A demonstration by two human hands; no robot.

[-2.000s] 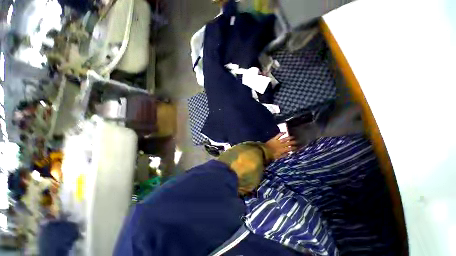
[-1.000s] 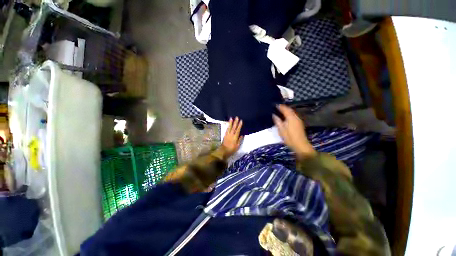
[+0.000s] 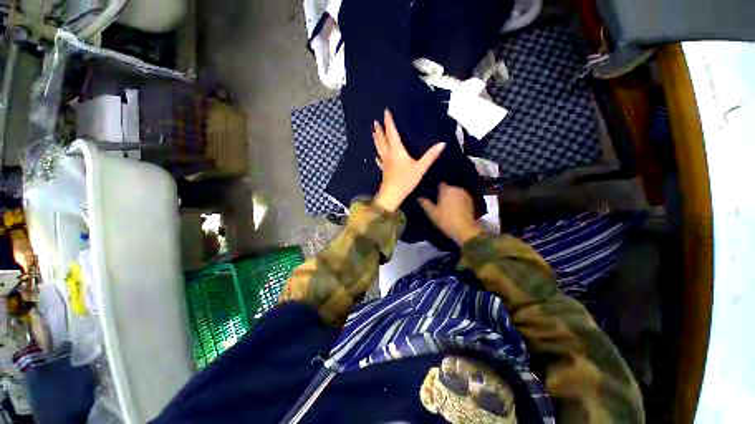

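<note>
A dark navy cloth panel [image 3: 381,74] lies lengthwise on a checked-cloth stand, its near end at my striped apron. My left hand [image 3: 401,166] lies spread on the panel, palm down. My right hand [image 3: 451,211] is at the panel's near right part, fingers bent on the cloth; whether it pinches the cloth is unclear. A white slip [image 3: 477,109] lies on the navy cloth to the right. White cloth [image 3: 403,263] shows under the panel's near end.
The checked stand [image 3: 550,103] shows beside the cloth. A white table with a wooden edge [image 3: 698,207] runs along the right. A large white bin [image 3: 141,273] and a green basket [image 3: 217,310] stand at the left. A cardboard box [image 3: 225,137] lies behind them.
My left hand has moved forward onto the panel from its near left edge. My right hand has come inward and nearer to me. The panel's near end now reaches closer to my lap.
</note>
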